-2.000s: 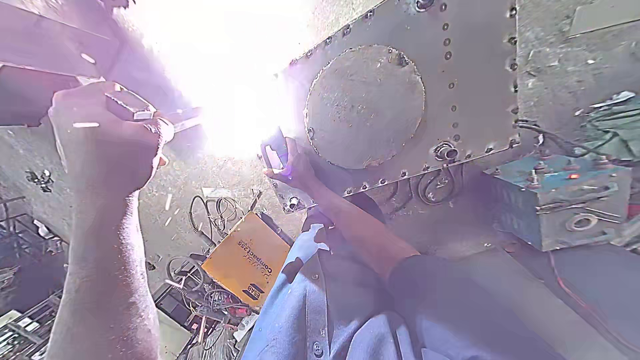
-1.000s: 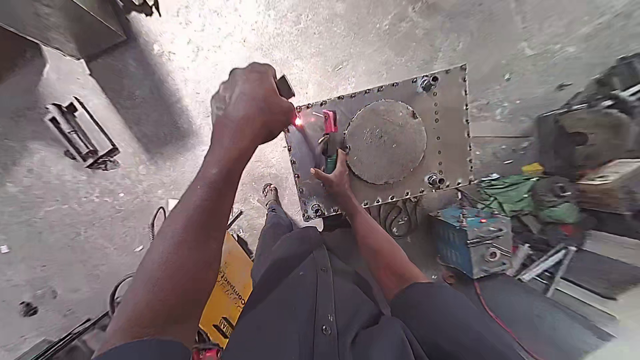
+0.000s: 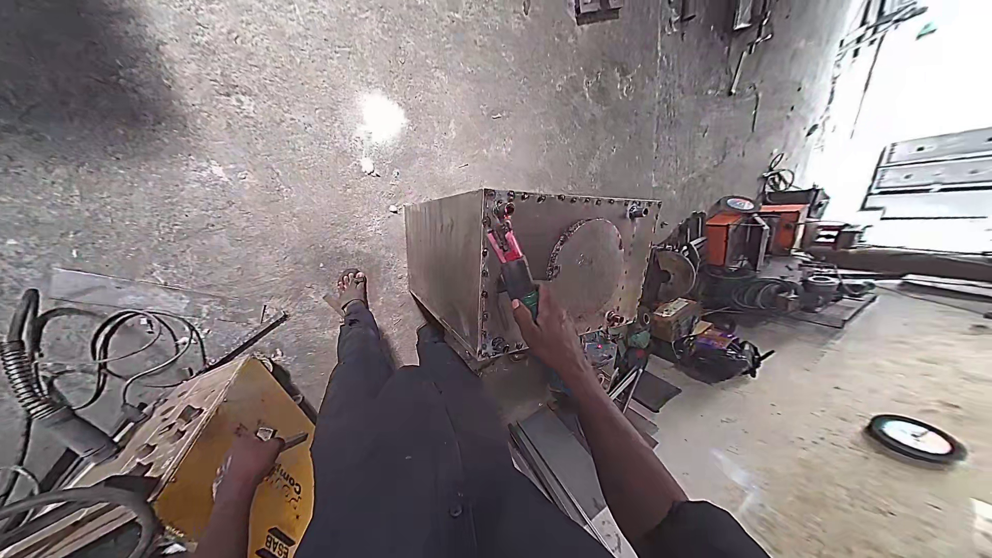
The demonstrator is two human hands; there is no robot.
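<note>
A metal box point(image 3: 446, 263) stands in the middle, with small bolts or studs along its edges and a large round plate point(image 3: 593, 263) on the face towards me. My right hand point(image 3: 549, 329) grips the green and black handle of a red-ended tool point(image 3: 515, 267), apparently a welding electrode holder, which lies against or just above that face, beside the round plate. Low on the left, over a yellow welding machine point(image 3: 256, 418), my left hand point(image 3: 252, 457) is closed around a small bar-like object point(image 3: 293, 442); its kind is unclear.
Black cables and a ribbed hose point(image 3: 27, 380) lie at the left. Beside my feet are metal strips point(image 3: 562, 465). To the right stand a cutting disc point(image 3: 673, 275), an orange machine point(image 3: 725, 236) and a black bag point(image 3: 717, 356). A wheel point(image 3: 914, 439) lies farther right.
The bright welding glare of two seconds ago is gone from the box. My left hand has moved away from the box, down to the lower left. The view has shifted strongly.
</note>
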